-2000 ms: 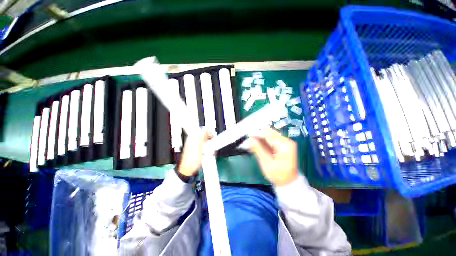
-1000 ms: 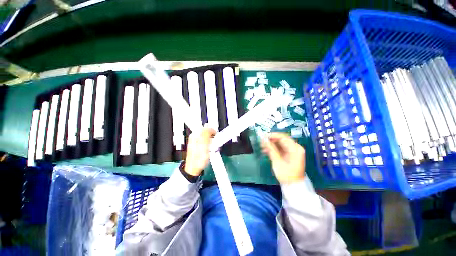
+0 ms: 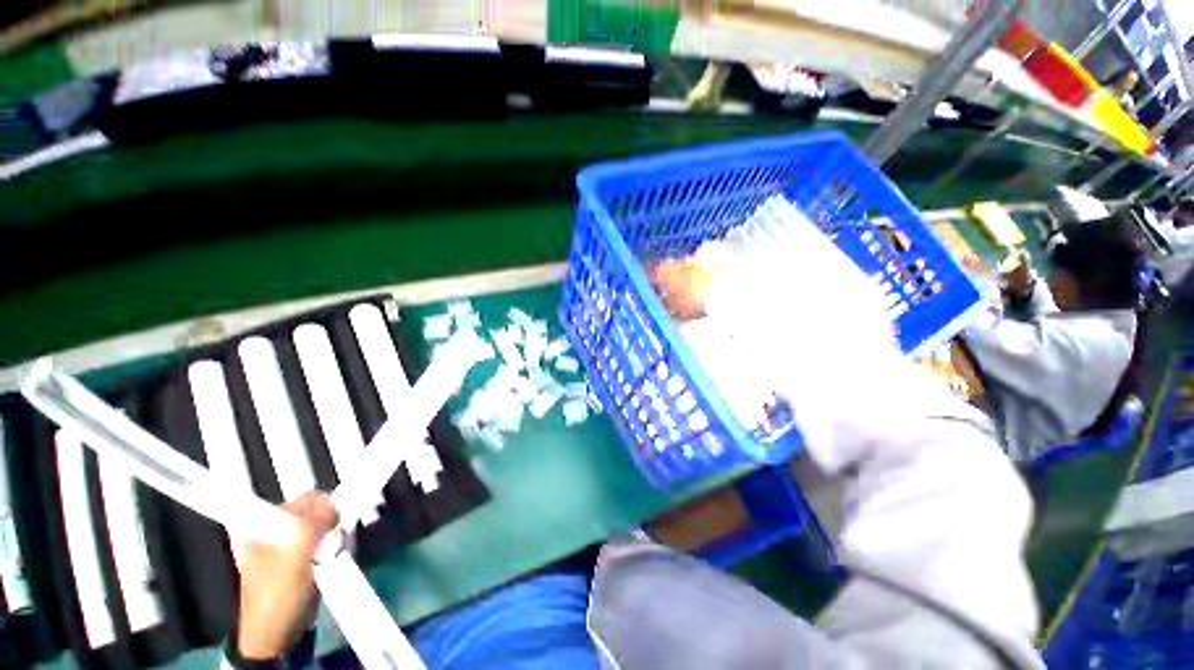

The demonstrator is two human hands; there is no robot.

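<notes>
My left hand (image 3: 279, 576), at the lower left, is closed around crossing white lengths. A long white strip (image 3: 131, 452) runs up-left from it, a white bar (image 3: 413, 425) runs up-right, and another white length (image 3: 360, 615) runs down toward my lap. My right hand (image 3: 684, 284) is inside the blue crate (image 3: 655, 399), at the white bars (image 3: 786, 282). It is partly hidden and blurred, so its grip cannot be made out. The black tray (image 3: 439, 504) holds several white bars in slots, partly behind my left hand and the strip.
Small white pieces (image 3: 517, 380) lie loosely scattered between tray and crate. A dark green belt (image 3: 393, 249) runs behind, with black trays (image 3: 576, 79) on a shelf above. Another person (image 3: 1080, 347) sits at the right along the line.
The view has turned right. My right hand has moved from beside the small pieces into the blue crate. My left hand still holds the crossing white lengths.
</notes>
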